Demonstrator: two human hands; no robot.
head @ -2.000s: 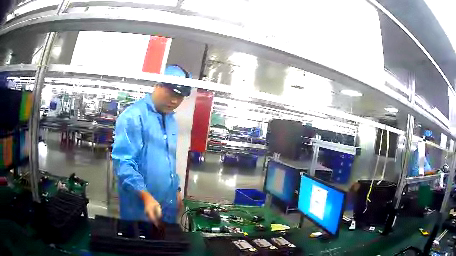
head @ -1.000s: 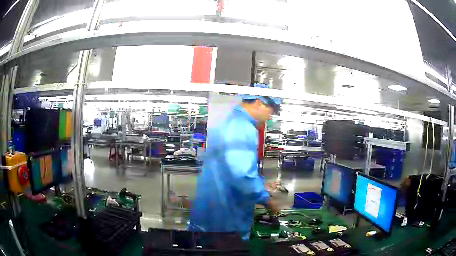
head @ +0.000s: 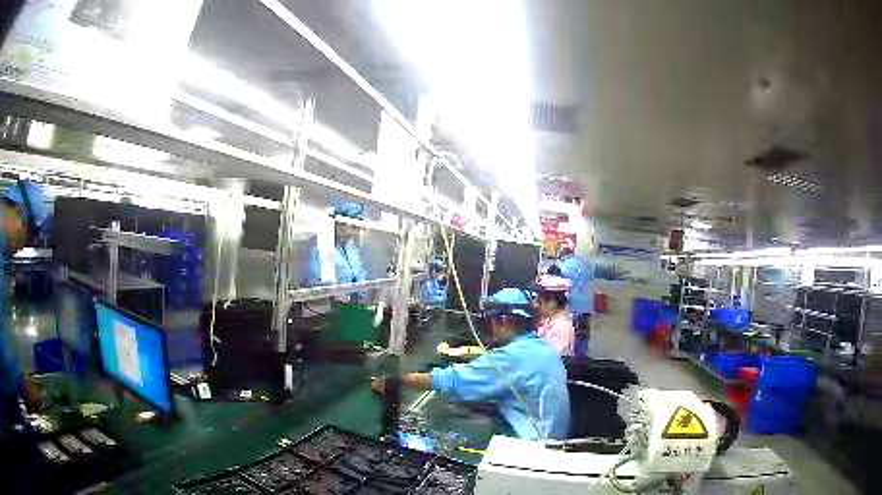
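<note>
Neither of my hands is in the picture. Nearest in front of me at the bottom centre is a black pocketed tray [head: 334, 464], cut off by the lower edge, with small dark items in its pockets, too blurred to tell. Another black tray [head: 44, 474] at the lower left holds several small units with pale labels [head: 85, 443]. A monitor [head: 133, 354] with a bright blue-white screen stands behind them on the green bench mat [head: 218, 435].
A white machine [head: 542, 469] with a yellow warning label stands at the lower right. A person in a blue smock [head: 522, 377] reaches over the bench beyond it. Metal posts [head: 287, 261] rise from the bench. Blue bins [head: 785, 387] stand at the far right.
The view has swung right. The monitors and labelled units have shifted to the left side, and the person across the bench is mostly out at the left edge. The white machine and pocketed tray have come in.
</note>
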